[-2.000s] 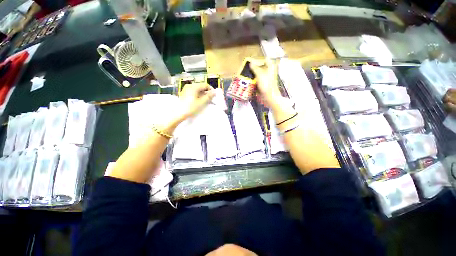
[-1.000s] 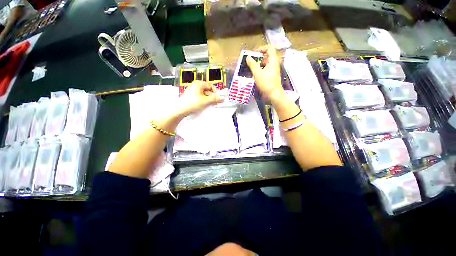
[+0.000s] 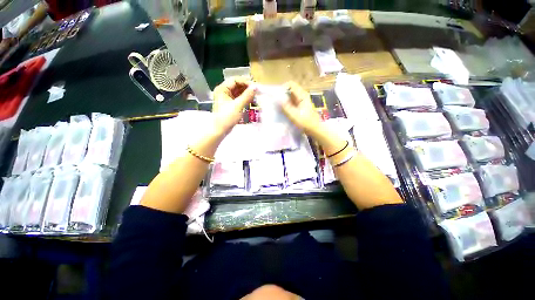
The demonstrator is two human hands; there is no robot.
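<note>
My left hand (image 3: 232, 104) and my right hand (image 3: 299, 106) are raised over the centre tray (image 3: 276, 190). Between them they hold a whitish phone bag (image 3: 273, 108) by its upper part. A phone inside it cannot be made out clearly. White bagged phones (image 3: 267, 171) lie in the near row of the centre tray. Bare phones with red keys and yellow frames show partly in the far row, behind my hands. A stack of empty bags (image 3: 176, 137) lies left of the centre tray.
A tray of upright bagged phones (image 3: 76, 193) stands at left, and stacked trays with bagged phones (image 3: 431, 153) at right. A small fan (image 3: 164, 70) sits behind, beside a metal upright (image 3: 188, 58). A white item with pink parts (image 3: 198, 206) lies at the front edge. A red mat (image 3: 20, 76) is far left.
The keypad phone that my right hand held bare is no longer visible. A whitish bag now spans between both hands. My left hand has moved up, closer to my right.
</note>
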